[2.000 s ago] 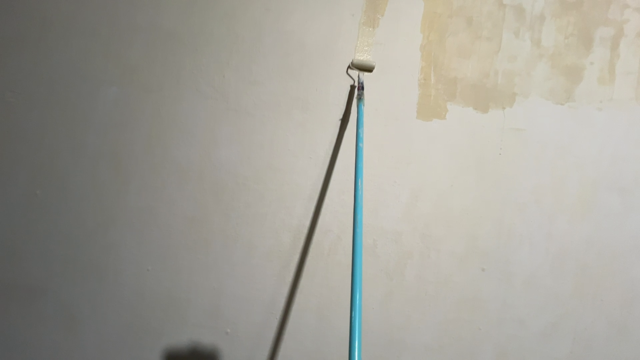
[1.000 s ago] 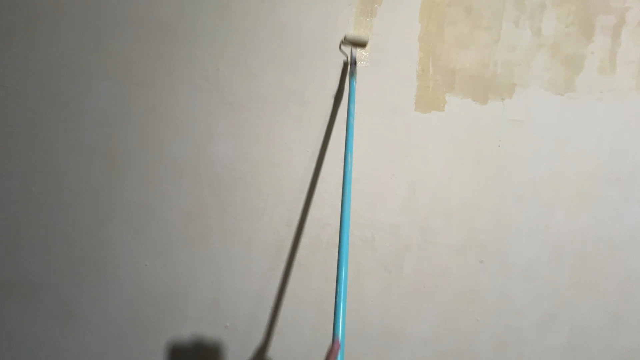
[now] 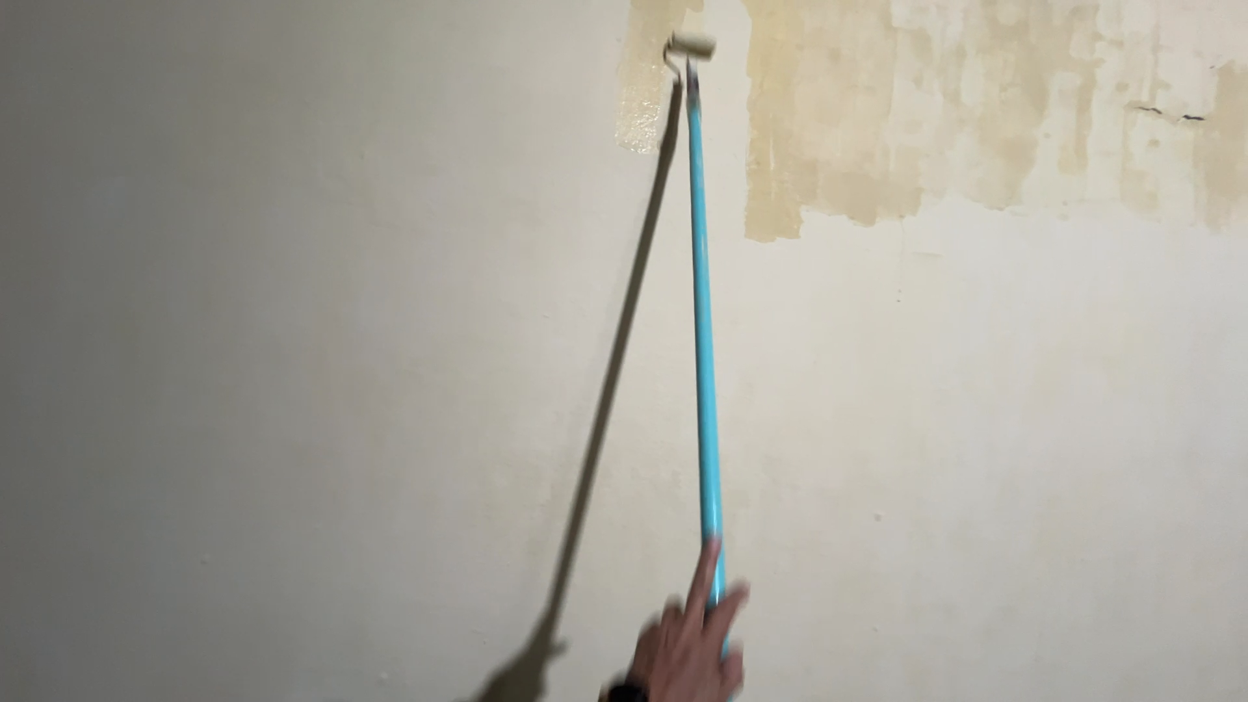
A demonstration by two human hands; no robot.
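Note:
A paint roller (image 3: 693,46) with a pale cover is near the top, fixed to a long blue extension pole (image 3: 702,322). Slight blur keeps me from telling whether the cover touches the wall. From the bottom edge, my left hand (image 3: 687,643) reaches up with a dark band at the wrist. Its fingers are spread and blurred over the lower pole, one pointing up along it; how firmly they hold it cannot be told. My right hand is out of view. A glossy wet strip (image 3: 639,117) marks the wall just left of the roller.
The pale wall (image 3: 341,390) fills the view. A patchy beige area (image 3: 858,107) with a ragged lower edge covers its upper right, where a short dark crack (image 3: 1170,114) shows. Shadows of the pole (image 3: 614,361) and a hand (image 3: 526,668) fall left of the pole.
My left hand has come further into view over the lower pole. The roller stands right of the beige strip's lower end, where it was over that strip before.

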